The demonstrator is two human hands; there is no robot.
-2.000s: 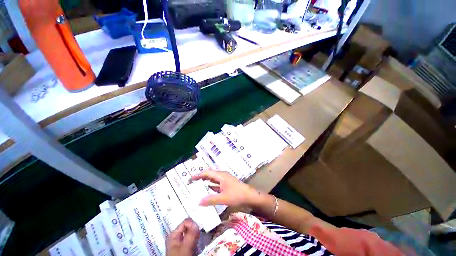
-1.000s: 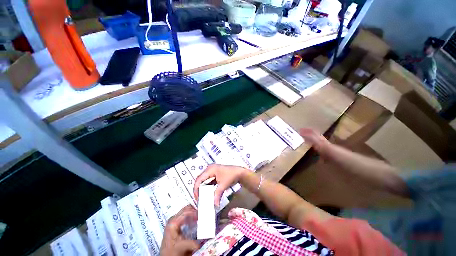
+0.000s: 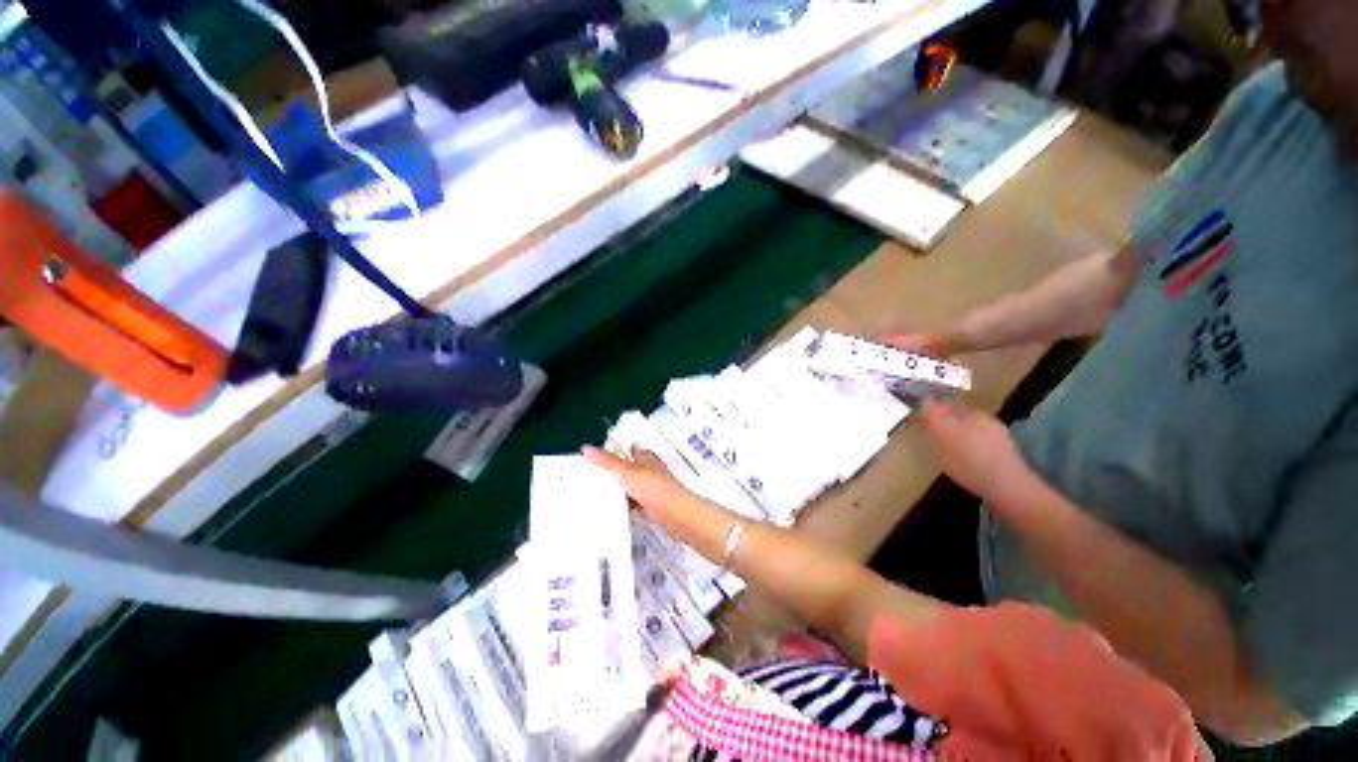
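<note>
A long white retail box [image 3: 584,596] with a barcode and a small red mark stands out in front of me, over the row. My right hand [image 3: 638,479] has its fingers on the box's upper right edge and grips it there. My left hand does not show; the box or the picture's lower edge may hide it. Overlapping white boxes [image 3: 456,670] lie at the lower left. More overlapping boxes [image 3: 752,432] reach to the upper right on brown cardboard.
A coworker at the right [image 3: 1191,387] has both hands at a white box [image 3: 894,362] at the row's far end. The green conveyor [image 3: 626,298] carries a loose box [image 3: 484,429] under a dark clip fan [image 3: 422,363]. A white shelf [image 3: 492,201] and grey frame bar [image 3: 194,563] stand close by.
The view has turned. The box in my right hand has risen and now shows a wide printed face. My left hand has gone from sight. The coworker has come in at the right, hands on the end box.
</note>
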